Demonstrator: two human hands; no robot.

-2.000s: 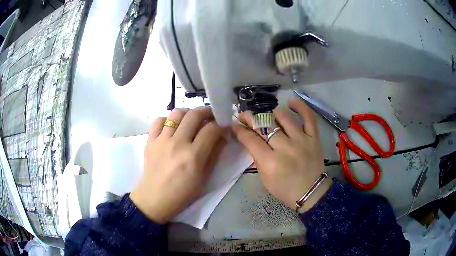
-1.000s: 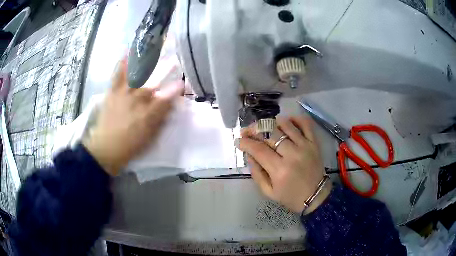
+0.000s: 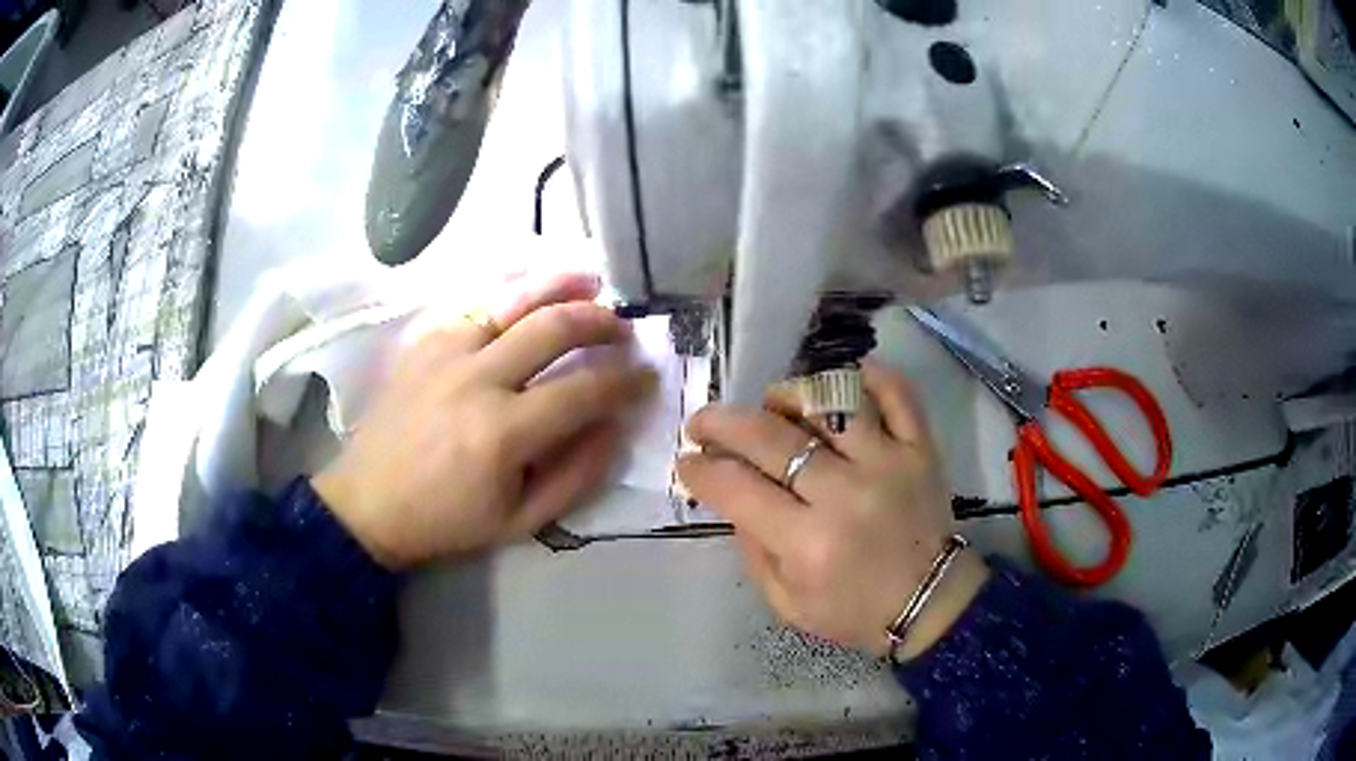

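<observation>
A white fabric piece [image 3: 649,424] lies on the machine bed under the needle area, with folds of white cloth [image 3: 305,335] to its left. My left hand [image 3: 483,424] lies flat on the fabric with bent, slightly blurred fingers, left of the needle. My right hand [image 3: 818,506] is just right of the needle area, its thumb and forefinger together at the fabric's right edge. The off-white machine head [image 3: 788,149] hangs over both hands and hides the needle and presser foot.
Red-handled scissors [image 3: 1038,431] lie right of my right hand. A grey plastic-wrapped lamp-like oval [image 3: 431,149] hangs upper left. Ribbed cream tension knobs [image 3: 968,238] stick out of the head. A checked covered surface [image 3: 89,283] is at the far left.
My left hand has moved right, from the cloth's left side to near the needle. The fabric has been drawn away from the front left and bunches at the left. My right hand has shifted slightly.
</observation>
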